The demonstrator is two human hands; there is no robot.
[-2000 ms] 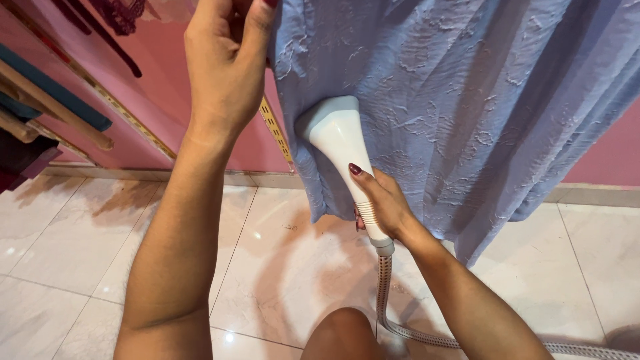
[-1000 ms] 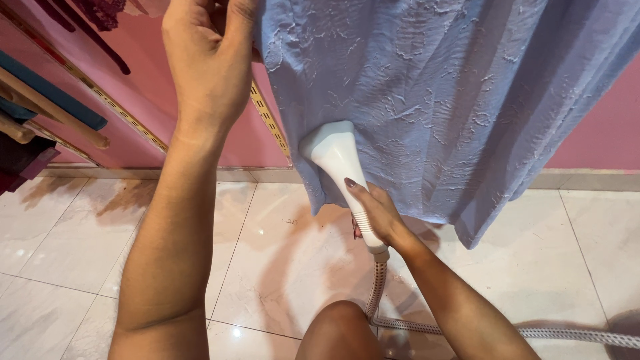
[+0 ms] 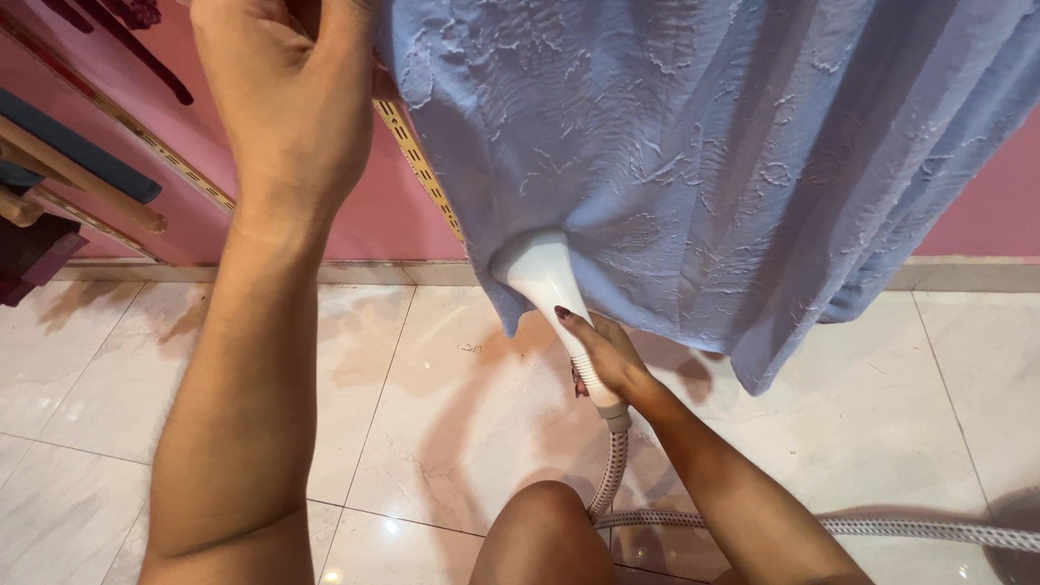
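A light blue garment [image 3: 634, 154] with a raised pattern hangs in folds in front of me. My right hand [image 3: 605, 353] is wrapped around the white handle of a garment steamer head [image 3: 540, 264], whose wide end presses against the cloth near its lower left edge. From the handle's base a braided hose [image 3: 613, 467] runs down. My left hand [image 3: 288, 89] is raised at the top left, beside the garment's left edge; its fingertips are cut off by the frame, and it seems to pinch the cloth there.
Behind the garment stands a pink wall [image 3: 349, 231] with slotted metal strips [image 3: 418, 166]. Dark garments and wooden hangers [image 3: 89, 175] hang at the left. The hose crosses the tiled floor [image 3: 422, 406] to the right, past my knee [image 3: 544, 536].
The steamer head stays low at the garment's left edge, with my right hand around its handle throughout. My left hand has moved slightly left in view since the earliest frame.
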